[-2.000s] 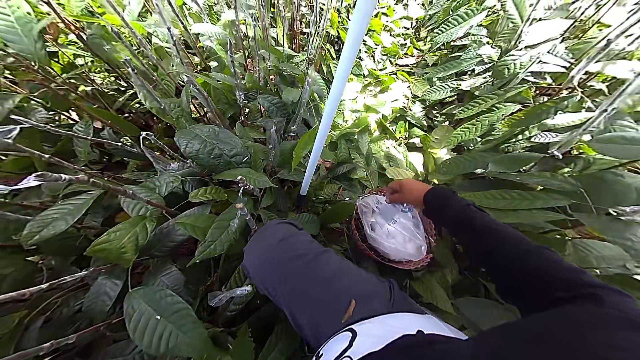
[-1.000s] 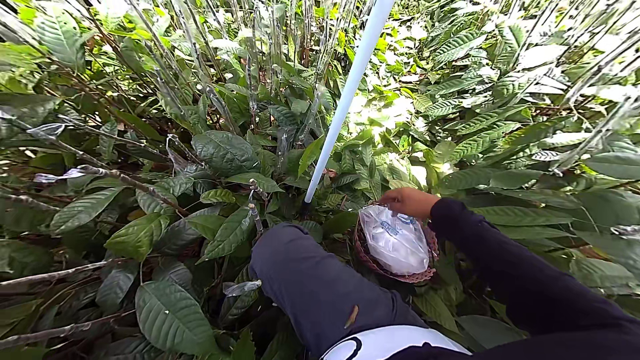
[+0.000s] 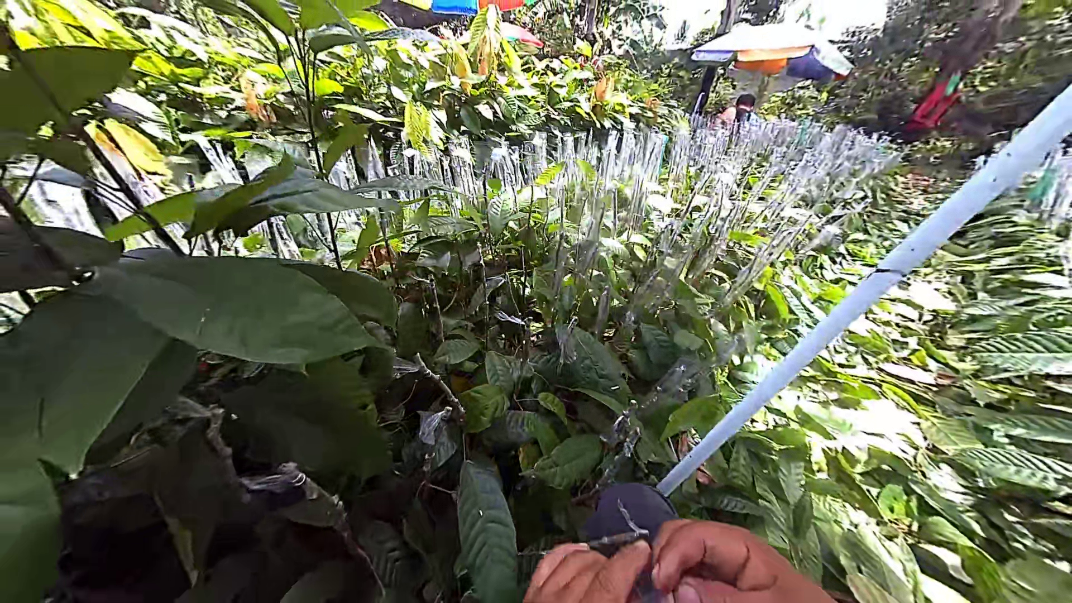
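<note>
At the bottom edge my left hand (image 3: 586,574) and my right hand (image 3: 733,563) meet, their fingertips pinched together around a thin, twig-like stem (image 3: 618,538). Something greyish and translucent shows between the fingers, too small to name. The lower parts of both hands are cut off by the view. Just behind them is my dark-clothed knee (image 3: 630,507). Leafy seedlings (image 3: 578,456) stand close in front, some stems wrapped in clear plastic (image 3: 434,425).
A pale blue pole (image 3: 846,314) slants up to the right beside my knee. Large leaves (image 3: 243,310) crowd the left. Rows of plastic-wrapped stems (image 3: 620,167) stretch back toward a person (image 3: 740,110) under a colourful umbrella (image 3: 775,52). A red object (image 3: 934,105) is at the far right.
The view has swung up and to the left. My right hand was at a plastic bag in a woven basket; now it is by my left hand, and the basket is out of view.
</note>
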